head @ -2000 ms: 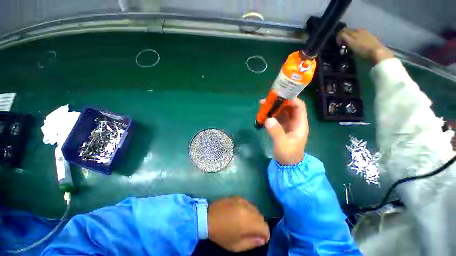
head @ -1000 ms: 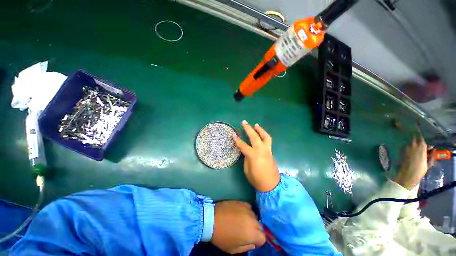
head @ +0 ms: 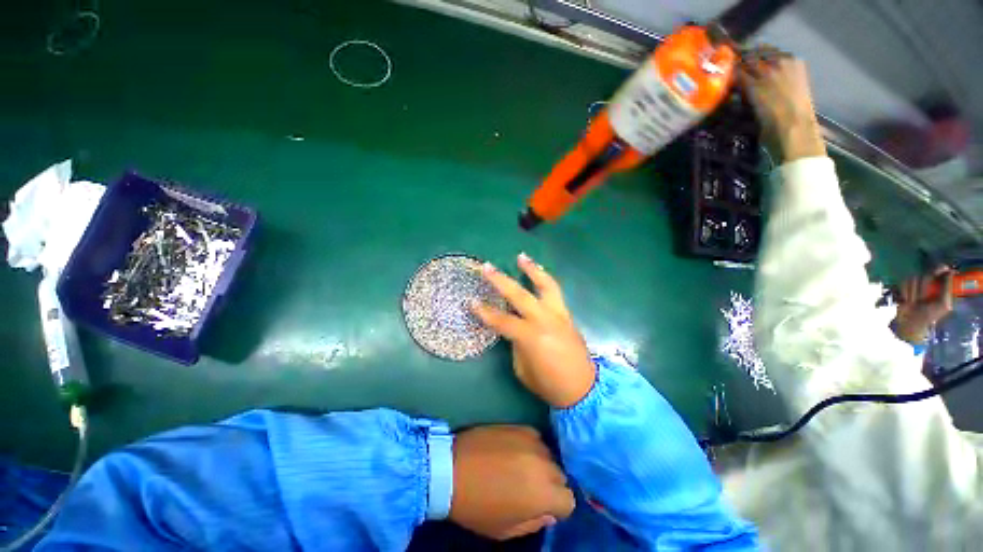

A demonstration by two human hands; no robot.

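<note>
A round dish of tiny silver screws [head: 440,313] stands on the green bench in front of me. My right hand [head: 539,332] reaches over its right side, fingers spread, the fingertips at the screws; whether they pinch one is too small to tell. My left hand [head: 507,482] is curled at the bench's front edge, its fingers turned down and hidden, so what it holds does not show. An orange electric screwdriver [head: 631,124] hangs above the bench, tilted, its dark tip behind the dish, touched by no hand.
A dark-blue bin of metal strips [head: 92,253], white tissue [head: 49,221] and a white tube-shaped tool [head: 59,345] lie left. At right are a black compartment tray [head: 706,243], silver pins [head: 744,340], a black cord [head: 841,401] and a neighbour's pale sleeves [head: 819,280].
My right hand has let go of the screwdriver and moved down to the screw dish. The screwdriver hangs free. The neighbour's arm left the tray and is back over it. The view has turned.
</note>
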